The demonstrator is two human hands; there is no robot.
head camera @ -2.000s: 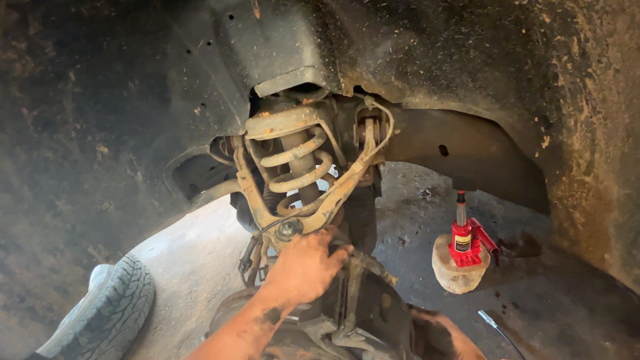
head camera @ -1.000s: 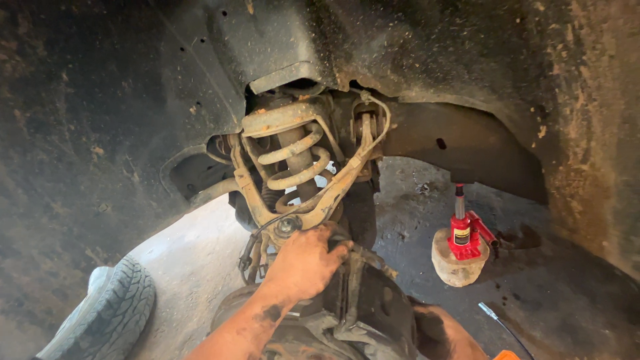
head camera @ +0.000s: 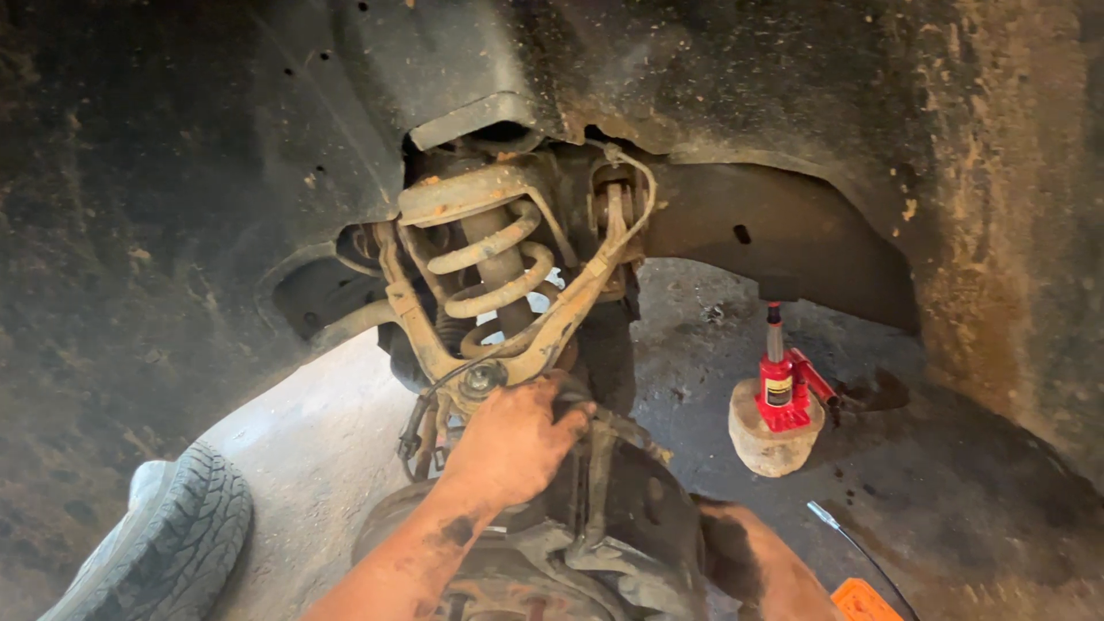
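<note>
My left hand (head camera: 517,435) rests on top of the steering knuckle, just below the ball joint (head camera: 483,377) of the upper control arm (head camera: 418,319); its fingertips curl over the far side, and what they hold is hidden. Above it stand the coil spring (head camera: 496,297) and its shock absorber inside the dusty arm. My right forearm, with dark grease on it, reaches behind the brake and hub assembly (head camera: 642,500) at the lower right, and that hand is hidden. A thin cable runs along the control arm and past the ball joint.
A red bottle jack (head camera: 778,388) stands on a round block (head camera: 768,444) under the vehicle body to the right. A tire (head camera: 194,535) lies at lower left. A cable with a metal end (head camera: 824,515) and an orange object (head camera: 862,601) are at lower right. The wheel-well liner (head camera: 198,172) surrounds the suspension.
The orange object shows more at the lower right edge. My left hand stays at about the same place on the knuckle.
</note>
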